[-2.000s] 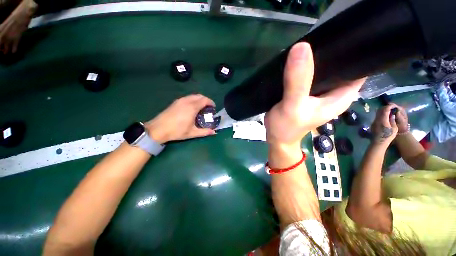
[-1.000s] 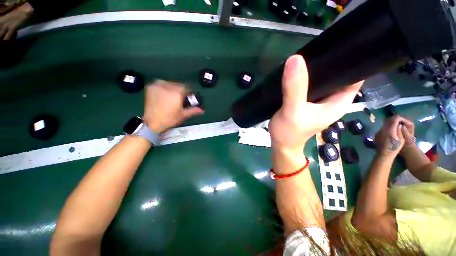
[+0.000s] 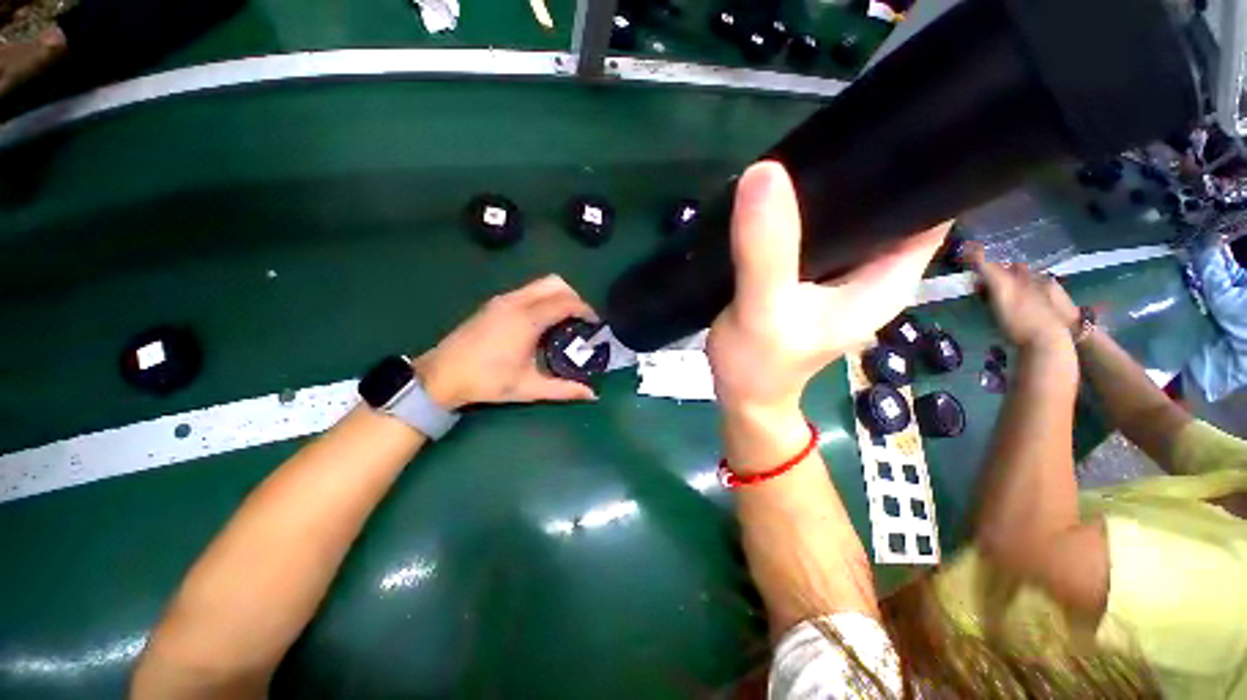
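My left hand (image 3: 509, 345) grips a round black disc (image 3: 572, 350) with a white square on top, over the white rail (image 3: 260, 423). My right hand (image 3: 807, 308) holds a long, thick black tapered dispenser (image 3: 903, 151) from below, thumb along its side. Its pale nozzle tip (image 3: 599, 337) points left and meets or nearly meets the top of the held disc; exact contact cannot be told. A flat white paper (image 3: 677, 373) lies under the dispenser's thin end.
Loose discs stand on the green bench (image 3: 342, 164), at left (image 3: 162, 358) and in a row behind (image 3: 494, 219). At right, a cream perforated strip (image 3: 903, 513) has discs by it. A neighbour in yellow (image 3: 1176, 547) reaches in there. A grey post (image 3: 592, 38) stands at the back.
My left hand has moved from the disc behind the rail back to the nozzle with a disc in it. The loose discs at left have shifted right. The neighbour's hands have parted and moved.
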